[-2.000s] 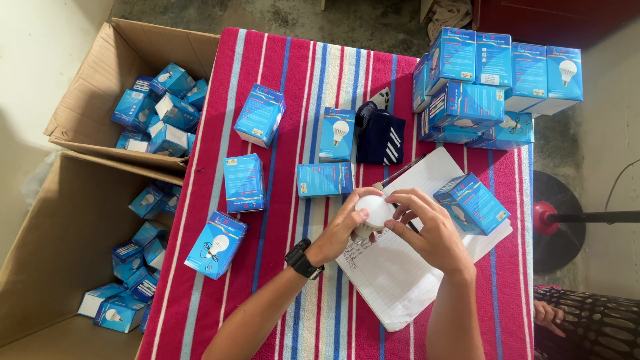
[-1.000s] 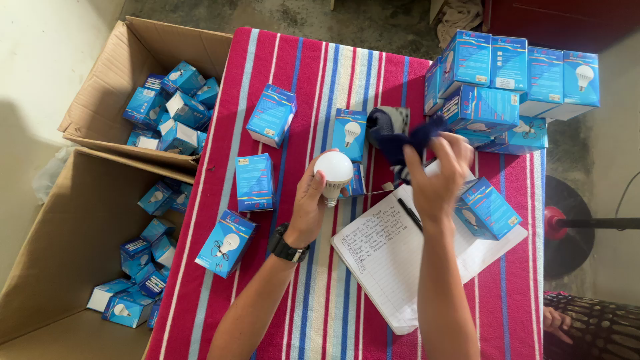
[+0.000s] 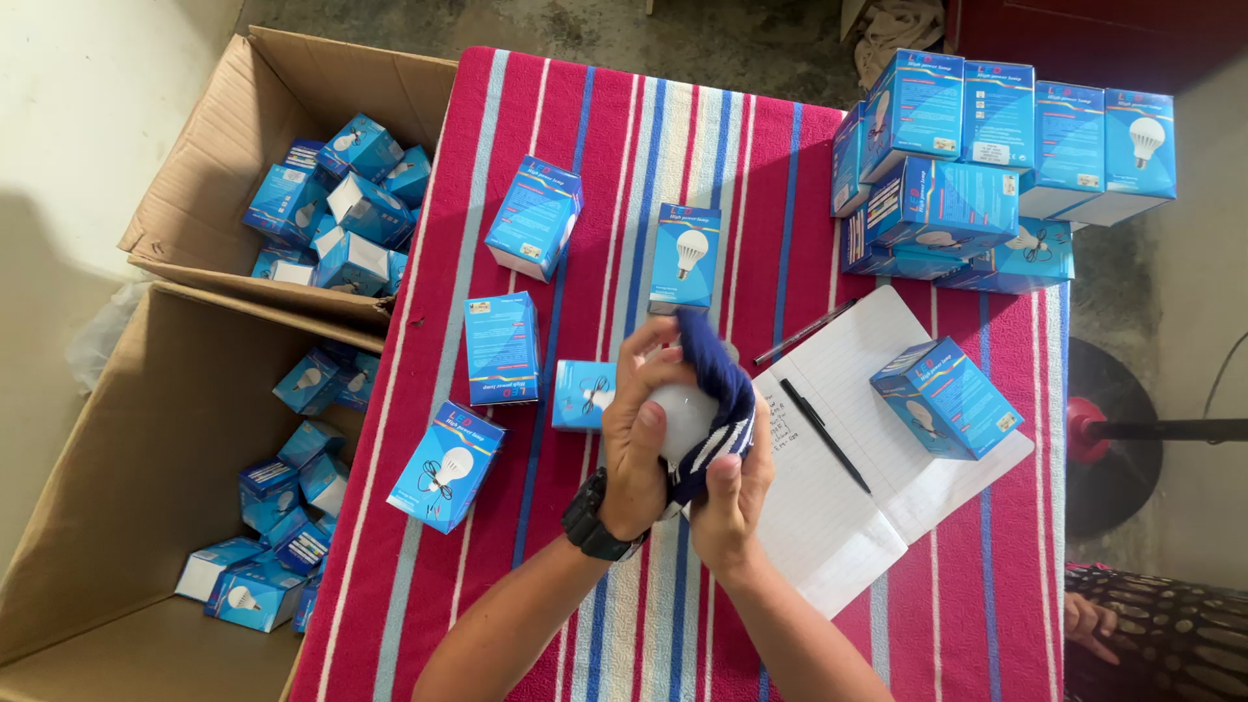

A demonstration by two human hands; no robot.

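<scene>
In the middle of the table, my left hand (image 3: 639, 439) holds a white LED bulb (image 3: 685, 419), its dome partly showing between the hands. My right hand (image 3: 733, 497) grips a navy cloth with white stripes (image 3: 720, 390), wrapped against the bulb's right side. The bulb's base is hidden. Just behind the hands, a blue bulb box (image 3: 685, 258) lies flat, and another box (image 3: 582, 395) is partly covered by my left hand. An open lined notebook (image 3: 838, 526) lies right of my hands, with a black pen (image 3: 825, 436) on it.
Several blue boxes (image 3: 502, 348) lie on the striped tablecloth (image 3: 390, 585) at left. More are stacked (image 3: 941, 200) at the back right; one box (image 3: 946, 398) sits on the notebook. Two cardboard cartons (image 3: 73, 487) of boxes stand left. A person's hand (image 3: 1089, 624) shows at lower right.
Two seconds ago both hands were on the bulb and the cloth lay on the table. My right hand has picked up the cloth and brought it against the bulb.
</scene>
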